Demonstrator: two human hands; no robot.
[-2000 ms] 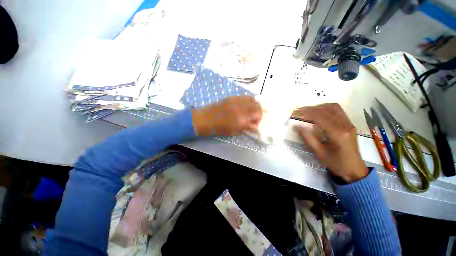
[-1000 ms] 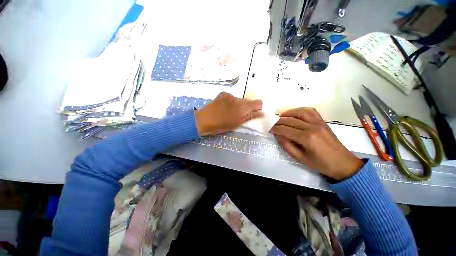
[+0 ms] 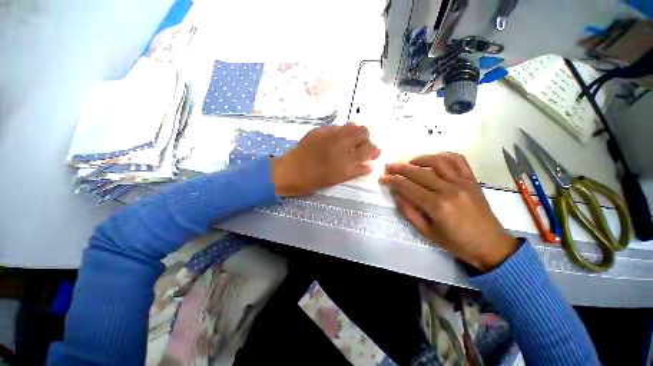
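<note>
My left hand (image 3: pixel 326 159) and my right hand (image 3: pixel 440 200) rest close together at the front of the machine bed, fingertips on a pale piece of cloth (image 3: pixel 365 181) that is washed out by the lamp glow. A blue polka-dot patch (image 3: pixel 256 146) lies partly under my left hand and wrist. Behind it lies a stack of patchwork pieces (image 3: pixel 297 89), blue dotted at the left and floral at the right. The sewing machine head with its dark round knob (image 3: pixel 460 96) is above my right hand. The needle area is too bright to make out.
A layered stack of white-backed pieces (image 3: pixel 122 121) is at the left. Red and blue snips (image 3: pixel 533 200) and gold-handled shears (image 3: pixel 588 214) lie at the right, before an open notepad (image 3: pixel 557 93). Ruler tape (image 3: pixel 336 221) runs along the front edge. Floral cloth (image 3: pixel 211 300) lies on my lap.
My hands have drawn closer together and lie flatter over the pale cloth, whose raised folded part no longer shows. Earlier the dotted patch beside my left hand was more exposed. The view has shifted slightly.
</note>
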